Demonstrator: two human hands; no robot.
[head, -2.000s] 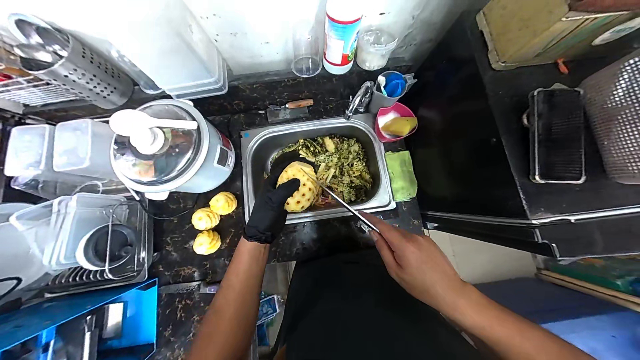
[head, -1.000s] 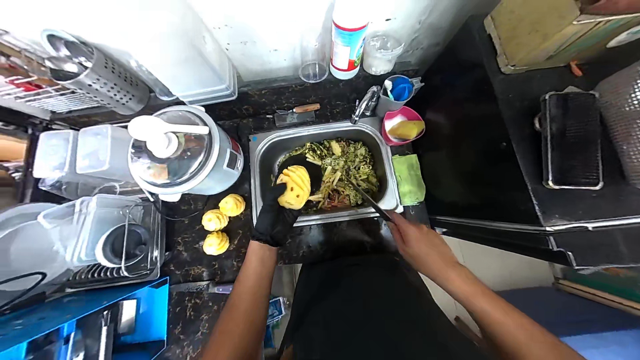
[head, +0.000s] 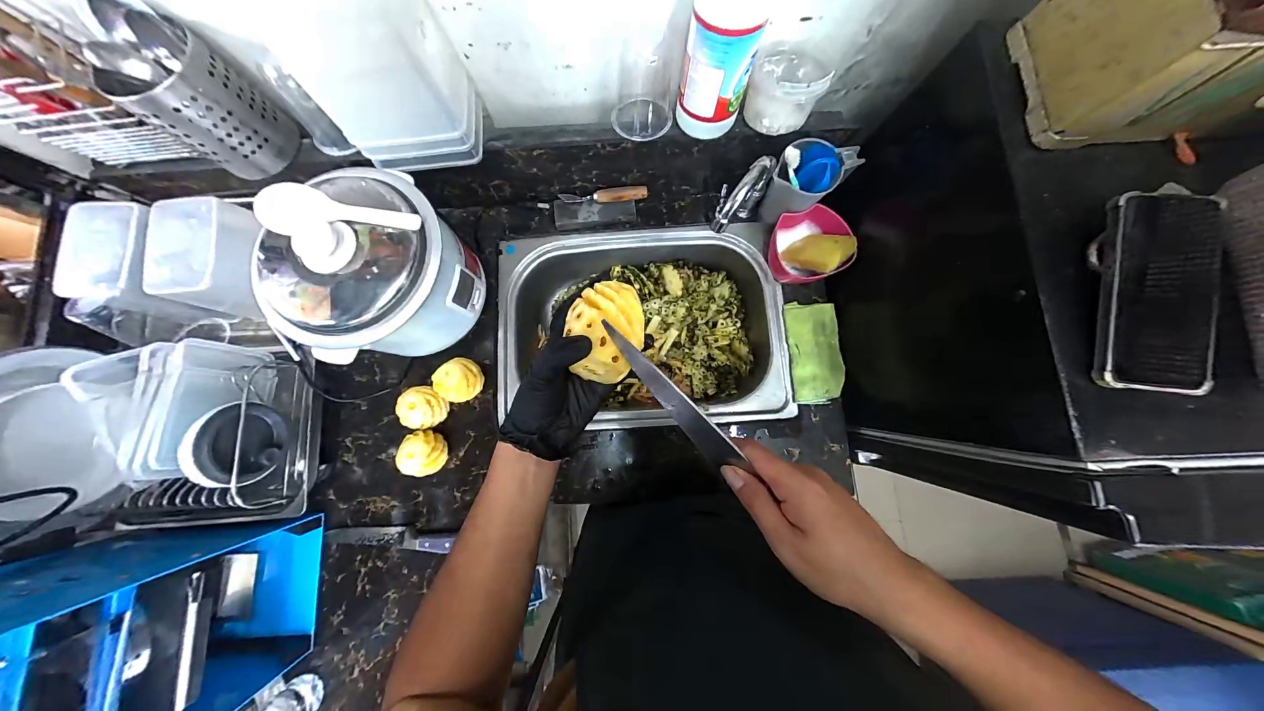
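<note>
My left hand (head: 558, 395), in a black glove, grips a peeled pineapple (head: 604, 331) with grooves cut across part of it and dark eyes on the rest. It is held over the left part of a stainless steel sink (head: 647, 420). My bare right hand (head: 805, 513) is closed on a long knife (head: 686, 410), its handle mostly hidden, with the tip against the fruit. Green and brown pineapple peelings (head: 706, 331) are heaped in the sink. Three peeled, spirally grooved pineapples (head: 422, 452) sit on the dark counter at the left.
A rice cooker (head: 365, 267) stands left of the sink. Behind it lie a cleaver (head: 597, 212) and a faucet (head: 746, 193). A pink bowl (head: 812, 242) and green cloth (head: 815, 353) are at its right. Another knife (head: 385, 538) lies near the counter edge, beside a blue box (head: 306, 583).
The knife, lower over the sink's right front a second ago, now has its tip on the pineapple. The pineapple has been turned in my left hand, and more grooves show than two seconds ago.
</note>
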